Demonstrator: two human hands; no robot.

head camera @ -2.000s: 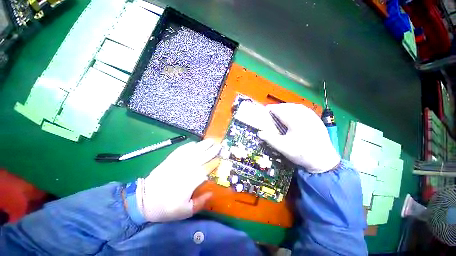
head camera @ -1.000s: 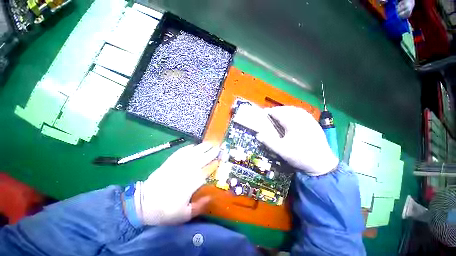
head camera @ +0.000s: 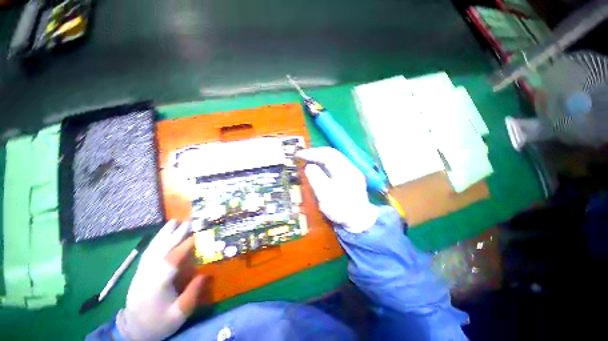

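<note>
The green circuit board (head camera: 250, 204), with a silver-white heatsink (head camera: 230, 154) along its far edge, lies on the orange fixture (head camera: 277, 260). My left hand (head camera: 157, 283), in a white glove with bare fingertips, is at the board's near left corner with fingers apart and no object visible in it. My gloved right hand (head camera: 339, 192) is at the board's far right corner. A small dark line shows at its fingertips; blur hides whether it is a held thing. The electric screwdriver (head camera: 347, 143) lies right of the fixture, bit pointing away.
The black screw tray (head camera: 160, 223) full of screws (head camera: 117, 176) adjoins the fixture's left. A marker pen (head camera: 119, 276) lies near it. Pale sheets (head camera: 33, 213) lie far left; more sheets (head camera: 420, 126) overlap a brown board (head camera: 437, 198) at right. A fan (head camera: 577, 100) stands far right.
The view has swung to the right, so the fixture, tray and sheets appear turned and further left. My right hand has shifted from over the heatsink to the board's far right corner.
</note>
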